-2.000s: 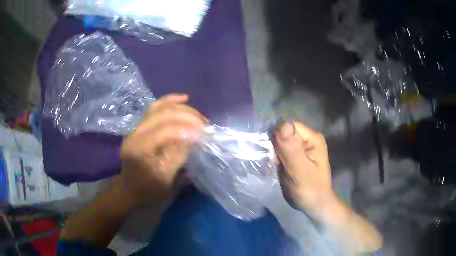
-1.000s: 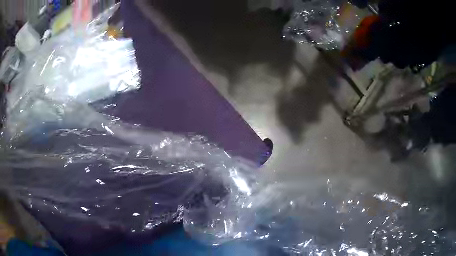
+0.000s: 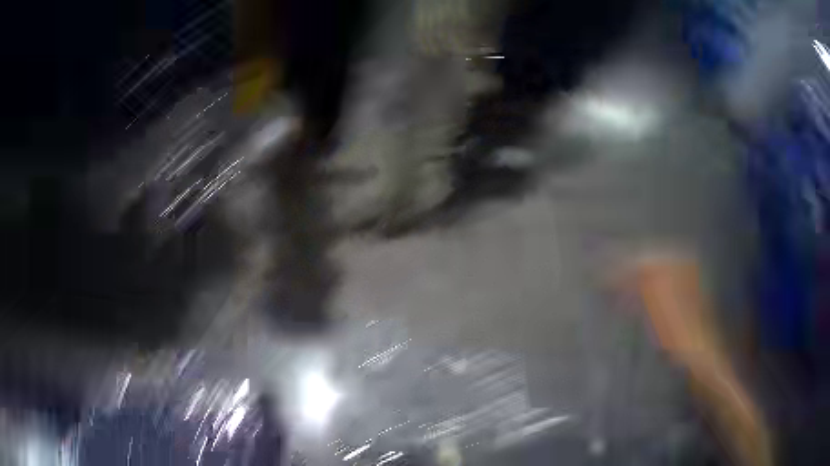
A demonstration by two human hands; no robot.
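The frame is strongly blurred. Clear shiny film, likely a poly garment bag (image 3: pixel 455 391), spreads across the bottom with streaked white glints. My right hand (image 3: pixel 660 273) shows as a blurred orange-brown shape at the right, its forearm running down to the bottom edge. Its fingers cannot be made out, and no film is clearly seen in it. My left hand is not in view.
Grey floor (image 3: pixel 528 264) fills the middle. Dark blurred garments (image 3: pixel 582 36) are at the top, and more glinting film (image 3: pixel 196 168) is at the upper left. Blue shiny material (image 3: pixel 787 227) stands along the right edge.
The view has swung away from the purple-covered table to the floor and dark garments. The clear film still lies low in the picture, and my right hand has come into view.
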